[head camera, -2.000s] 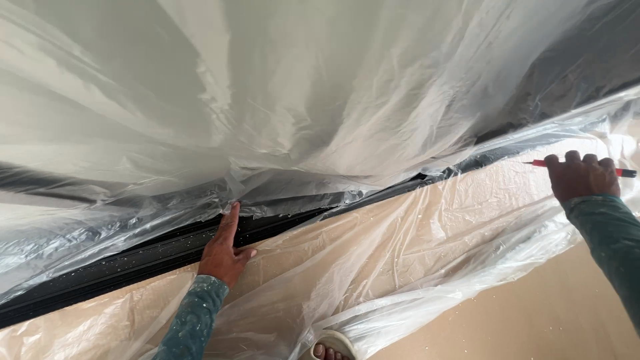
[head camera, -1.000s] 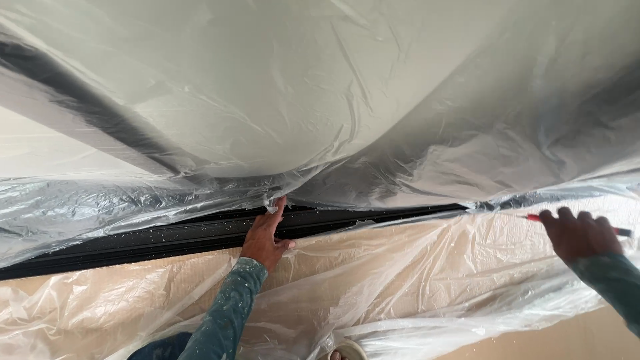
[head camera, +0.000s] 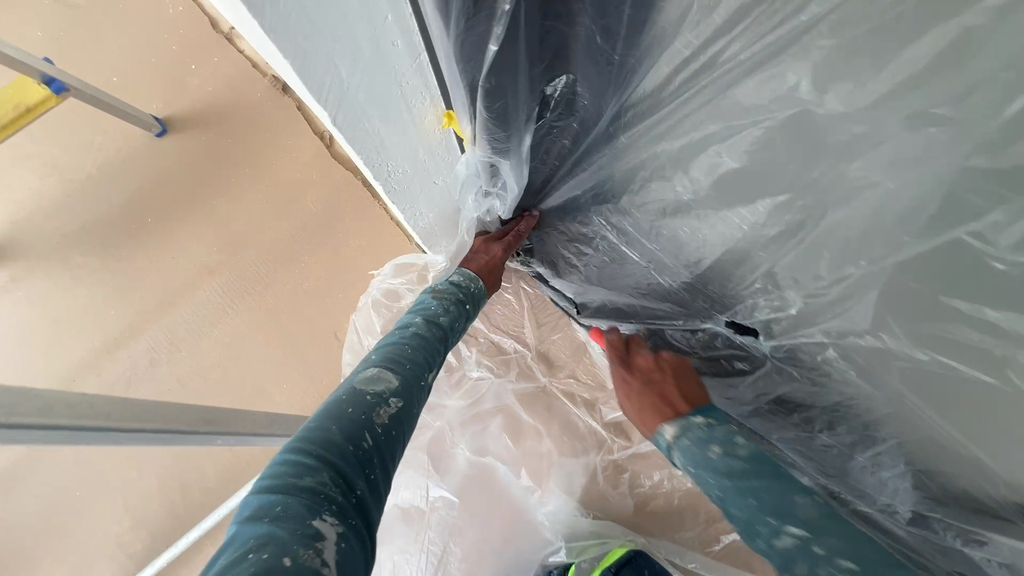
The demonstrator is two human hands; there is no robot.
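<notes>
Clear plastic sheeting (head camera: 768, 224) hangs over a dark frame and spreads across the floor below. My left hand (head camera: 498, 248) presses with extended fingers against the sheeting at the corner, beside the foot of a pale wall; whether it pinches any film cannot be told. Lower and to the right, my right hand (head camera: 652, 380) is closed around a tool with a red end (head camera: 597, 338), held at the sheeting's lower edge. The rest of that tool is hidden by the hand. A black gap (head camera: 742, 329) shows in the plastic just right of the right hand.
A pale wall panel (head camera: 360, 104) with a rough lower edge rises at upper left, a yellow tape piece (head camera: 453, 122) near its side. Ladder legs with blue feet (head camera: 160, 126) stand far left. A metal bar (head camera: 144, 416) crosses the lower left. A dark, lime-trimmed item (head camera: 616, 562) lies at bottom.
The view has swung strongly to a corner with the pale wall. My left hand has moved from the black track to this corner, and my right hand with the red tool is now closer to it.
</notes>
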